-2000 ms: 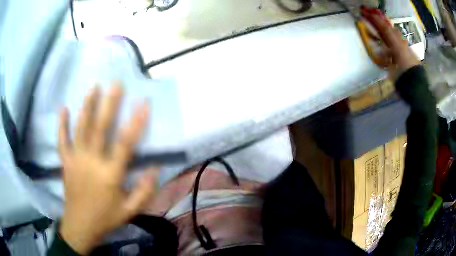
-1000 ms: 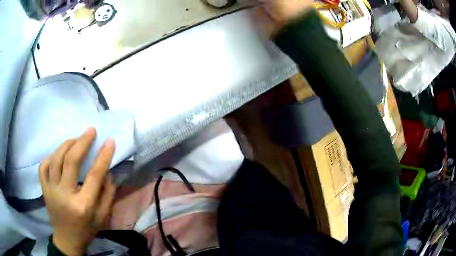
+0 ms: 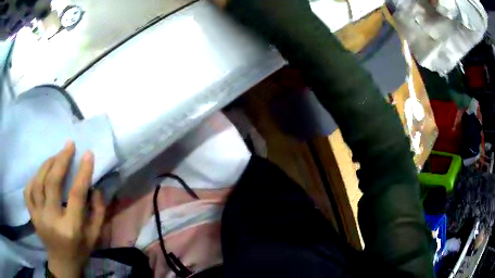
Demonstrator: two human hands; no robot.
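My left hand (image 3: pixel 65 209) lies at the lower left on a pale blue-grey fabric panel (image 3: pixel 32 136), fingers on its lower part. A dark binding strip (image 3: pixel 69 100) runs along the panel's rounded top edge. A squared pale piece (image 3: pixel 95 144) reaches over the white table edge beside my fingers. My right hand is cut off by the top edge of the picture; only my dark green sleeve shows, reaching up across the table. What the right hand holds is hidden.
The white machine table (image 3: pixel 157 70) has a measuring scale (image 3: pixel 179 122) along its front edge. The beige machine bed (image 3: pixel 119 24) lies behind. Cardboard boxes (image 3: pixel 344 179), a draped dark cloth (image 3: pixel 385 59) and a green bin (image 3: pixel 440 171) are to the right. Pale cloth lies at the upper right.
The view has shifted right, so table and panel appear further left. My right hand moved from the orange-handled scissors at the table's right end up out of the picture. My left hand came down onto the panel.
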